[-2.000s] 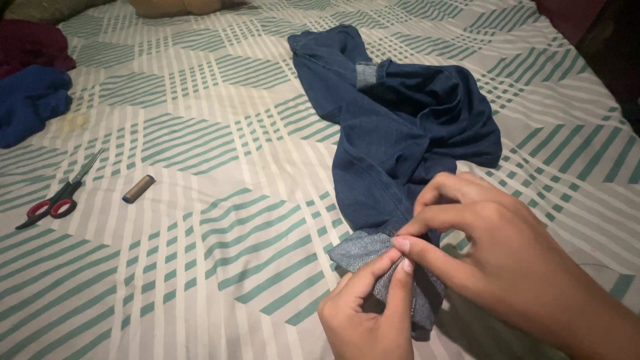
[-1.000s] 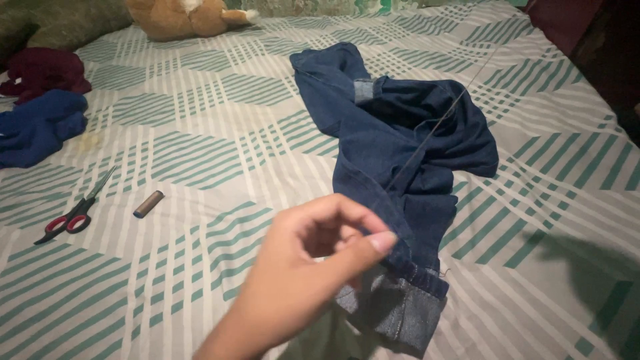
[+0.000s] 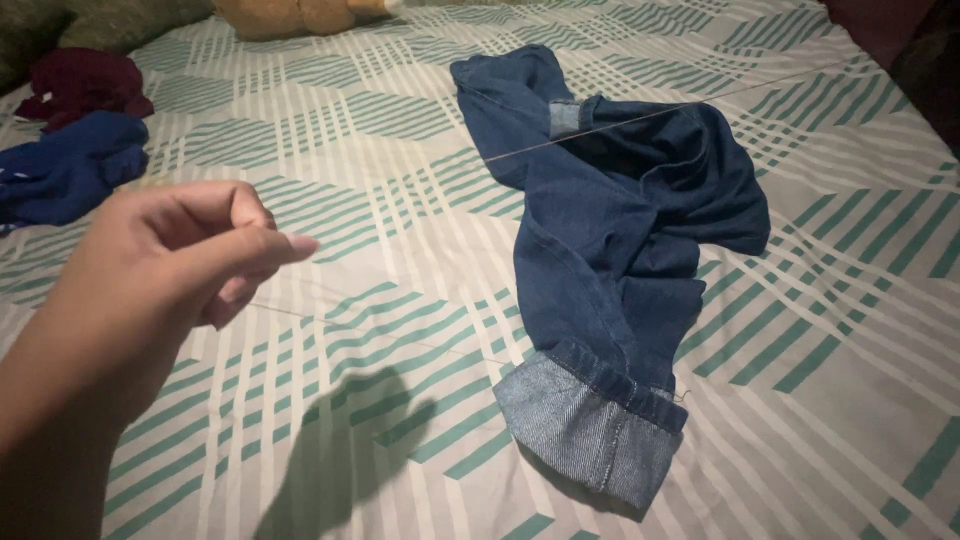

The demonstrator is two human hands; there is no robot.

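Observation:
My left hand (image 3: 180, 255) is raised at the left, thumb and forefinger pinched on a thin sewing thread that is hard to make out at the fingertips. One stretch of thread (image 3: 600, 130) runs taut across to the upper right; a fainter stretch runs low from the hand toward the cuff. Blue denim jeans (image 3: 585, 225) lie crumpled right of centre, a leg pointing toward me. The turned-up cuff (image 3: 592, 420) shows its paler inner side, with a short thread end (image 3: 682, 395) at its right edge. My right hand is out of view.
Everything lies on a patterned bedsheet (image 3: 847, 315). At the left are a maroon cloth (image 3: 90, 86) and a blue cloth (image 3: 75, 169); a brown plush toy (image 3: 292, 16) sits at the far edge. My hand's shadow falls on the sheet.
Two seconds ago both hands were at the cuff. My left hand has moved away to the left, and my right hand has left the view. The scissors and small brown object no longer show.

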